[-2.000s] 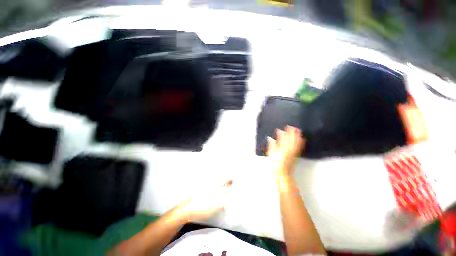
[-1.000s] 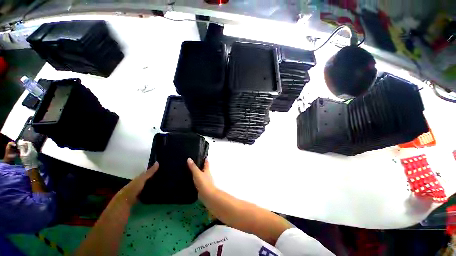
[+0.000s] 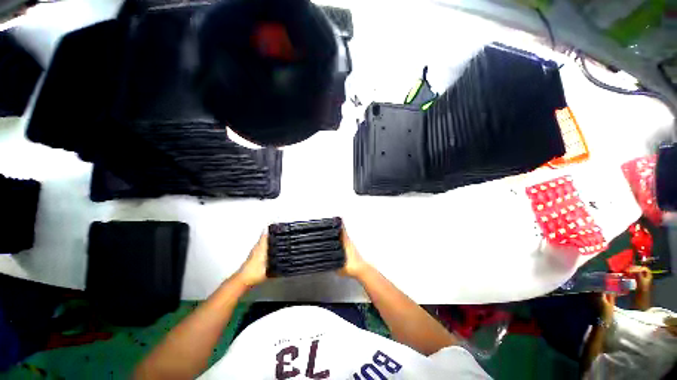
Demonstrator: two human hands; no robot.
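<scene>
A small bundle of black tablet cases (image 3: 305, 247) is held in front of my chest at the bench's front edge, its edges showing as parallel ridges. My left hand (image 3: 257, 260) grips its left end and my right hand (image 3: 352, 256) its right end; most fingers are hidden behind it. A separate black stack (image 3: 136, 263) stands at the front edge to the left. Leaning rows of cases (image 3: 482, 126) stand at the right, the nearest shell (image 3: 393, 148) showing a camera hole and small dots.
The round black lamp shade (image 3: 269, 74) hides part of the left stacks (image 3: 185, 159). Green-handled cutters (image 3: 420, 93) lie behind the right row. An orange tray (image 3: 570, 137) and red parts (image 3: 566, 215) are at the right. Another person's hand (image 3: 643, 286) shows at far right.
One second ago both hands held a taller black stack further left. Now they hold a small bundle nearer the centre, and a stack stands at the front left. The view has shifted.
</scene>
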